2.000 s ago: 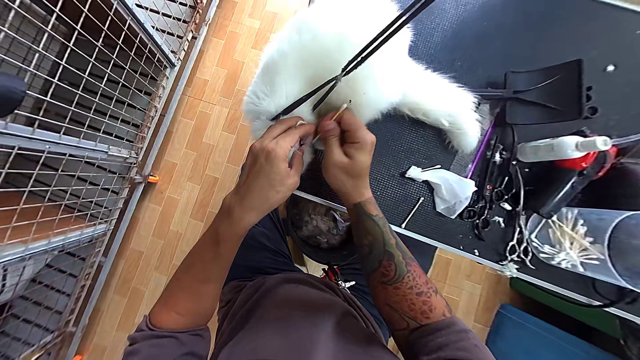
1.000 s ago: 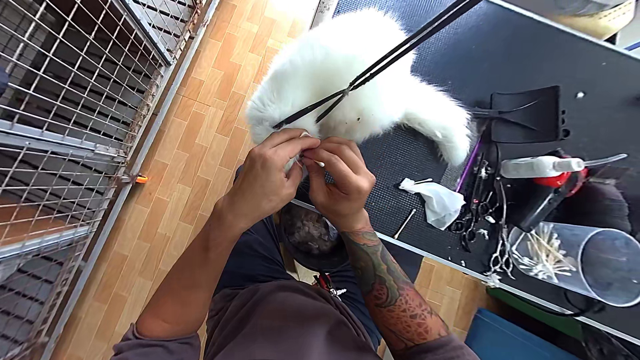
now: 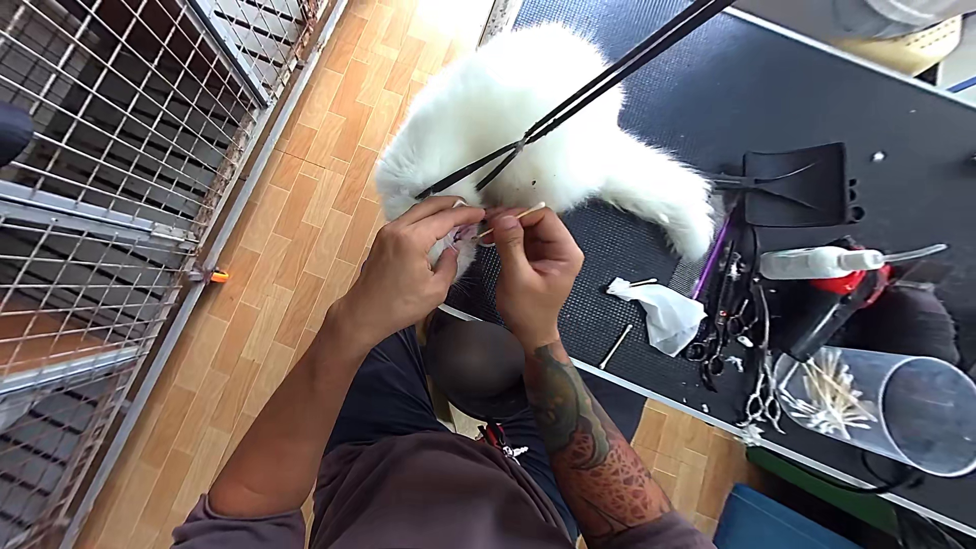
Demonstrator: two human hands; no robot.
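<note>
A white furry animal (image 3: 526, 107) lies on the black ribbed mat of the table, with a black strap (image 3: 595, 84) looped around it. My left hand (image 3: 412, 267) grips its ear, whose pink inner side shows between thumb and fingers. Close beside it, my right hand (image 3: 537, 263) pinches a cotton swab (image 3: 518, 217) between thumb and index finger; one white tip points up to the right, and the other end is near the ear. To the right, a crumpled white wipe (image 3: 671, 316) and a loose cotton swab (image 3: 616, 346) rest on the mat.
Several scissors (image 3: 759, 396), a white squeeze bottle (image 3: 820, 263), a black slicker brush or tray (image 3: 797, 183) and a clear container of swabs (image 3: 926, 412) are on the table at right. Wire cages (image 3: 114, 152) stand at left. A round dark object (image 3: 474, 366) is below my hands.
My right hand has turned so that the swab shows more clearly, its tip now pointing up to the right. My left hand stays at the animal's ear.
</note>
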